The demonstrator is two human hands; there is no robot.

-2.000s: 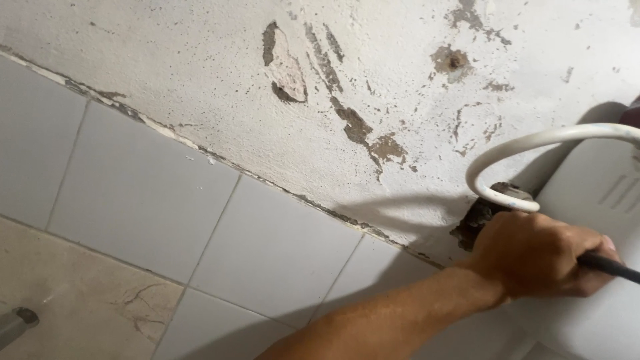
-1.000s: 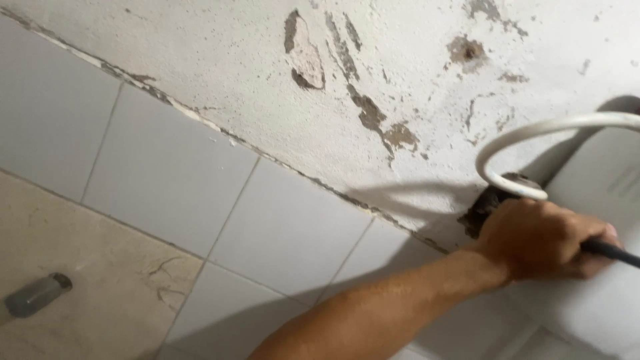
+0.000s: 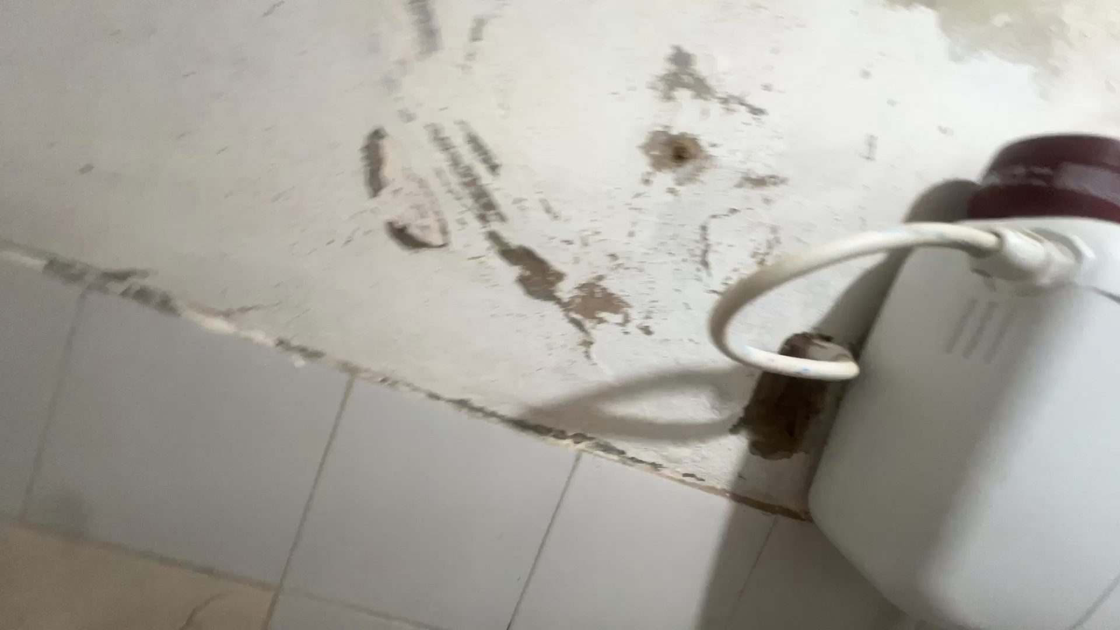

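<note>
Neither my left hand nor my right hand shows in the head view now. A white plastic appliance housing [image 3: 971,420] with slots and a dark red cap [image 3: 1050,175] stands against the wall at the right. From a fitting near its top, a white cable or hose [image 3: 752,289] loops left and down. The loop ends beside a rough dark hole [image 3: 787,402] in the plaster, where the lower end passes out of clear sight close to the housing.
The white plaster wall [image 3: 262,157] has peeling patches and a small hole [image 3: 679,150]. A ragged joint runs above grey-white tiles [image 3: 446,490]. Beige tile [image 3: 114,577] lies at the lower left.
The hand that was at the hole beside the housing, with a dark rod-like thing in it, has left the view. The grey object at the lower left is out of view too.
</note>
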